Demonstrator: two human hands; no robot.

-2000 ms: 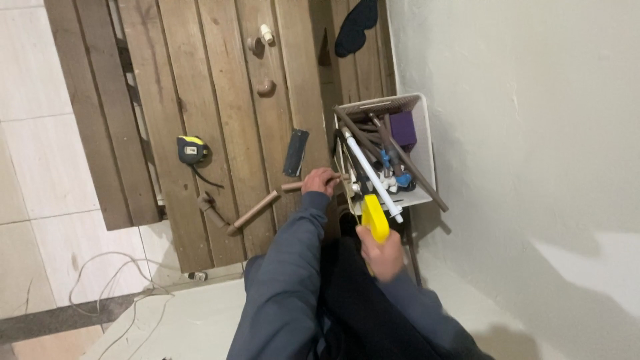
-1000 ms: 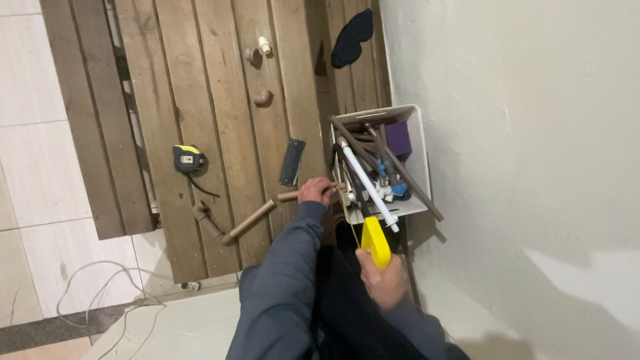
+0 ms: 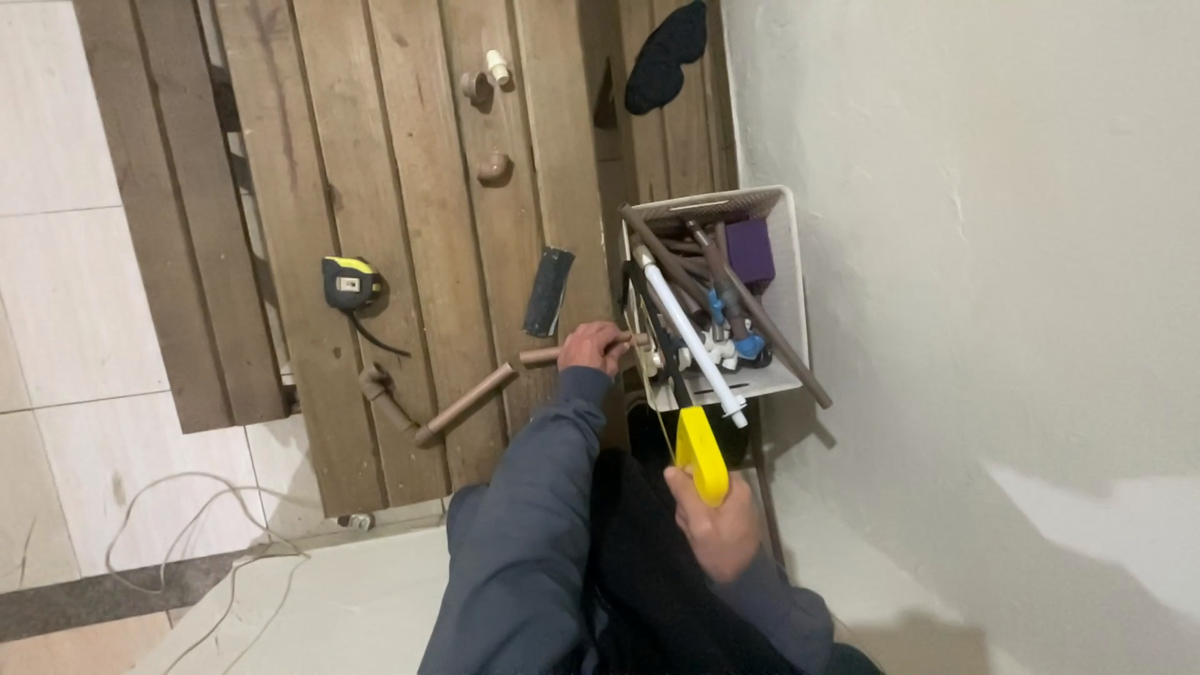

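My left hand (image 3: 594, 348) presses a short brown plastic pipe (image 3: 539, 356) down at the right edge of the slatted wooden table (image 3: 412, 216); the pipe's end sticks out past my fingers. My right hand (image 3: 717, 525) is closed on the yellow handle of a hacksaw (image 3: 701, 457), whose frame points up beside the basket. The blade lies near the pipe's end; whether it touches cannot be told. Left of my left hand lies another brown pipe (image 3: 466, 403), joined to an elbow fitting (image 3: 377, 381). A dark flat strip (image 3: 548, 292) lies above my left hand.
A white plastic basket (image 3: 797, 272) at the wall holds brown pipes, a white pipe (image 3: 694, 337), blue-handled valves and a purple box (image 3: 750, 253). A tape measure (image 3: 351, 283), a brown elbow (image 3: 493, 168) and a cream fitting (image 3: 497, 67) lie on the table. A cord (image 3: 202, 497) trails at lower left.
My right hand and the yellow saw handle have shifted slightly against the basket. My left hand stays on the pipe at the table's edge.
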